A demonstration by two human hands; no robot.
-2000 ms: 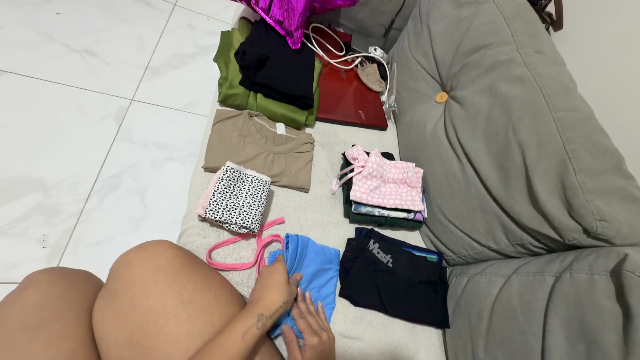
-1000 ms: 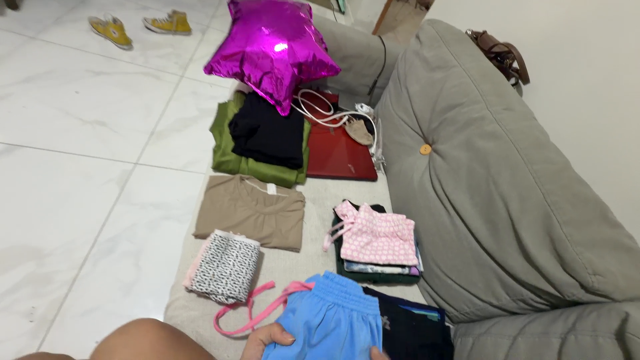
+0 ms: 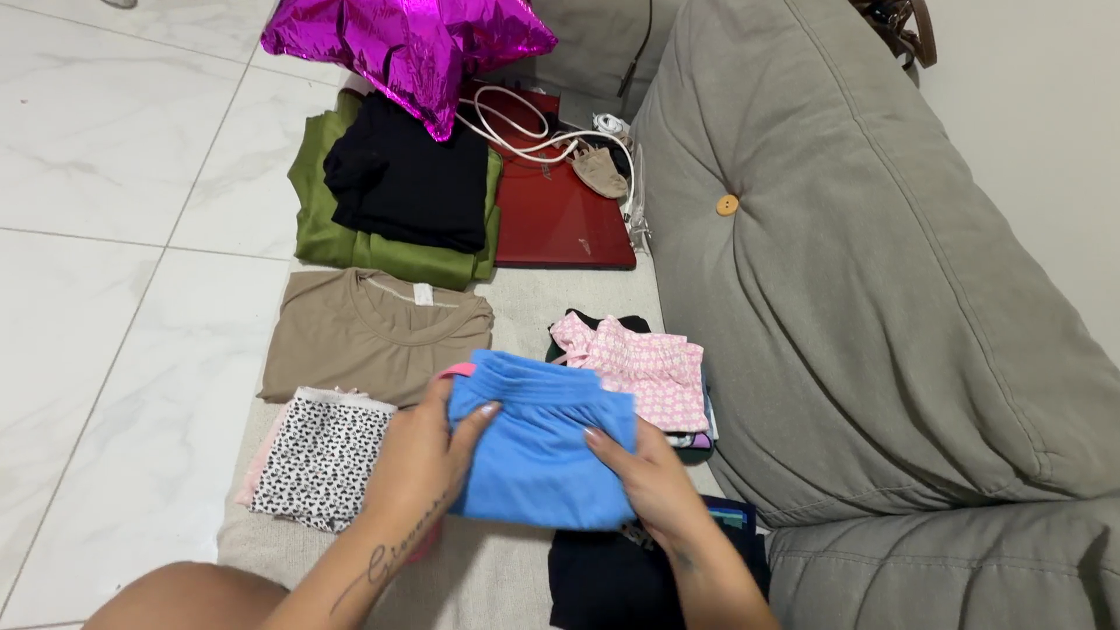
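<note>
Blue folded shorts point(image 3: 538, 455) with a gathered waistband are held up between my two hands. My left hand point(image 3: 437, 446) grips their left side, thumb on top, beside a bit of pink strap point(image 3: 458, 371). On the right side my right hand point(image 3: 643, 472) pinches the fabric, thumb on top. Left of them lies a folded white cloth with black hearts point(image 3: 328, 459). Behind it is a folded beige shirt point(image 3: 376, 332). A pile topped by a pink patterned garment point(image 3: 656, 376) sits partly behind the shorts. Dark folded clothing point(image 3: 604, 577) lies below my right hand.
A green garment point(image 3: 315, 219) with black clothing point(image 3: 420, 184) on it lies farther back, under a magenta foil balloon point(image 3: 402, 44). Beside them, a red laptop point(image 3: 569, 227) carries a white cable point(image 3: 499, 131). Grey sofa cushions point(image 3: 840, 289) border the right side; the tiled floor point(image 3: 87, 332) lies left.
The blue shorts lay on the sofa under my hands two seconds ago; now both hands hold them up, farther forward, in front of the pink pile. The view has shifted.
</note>
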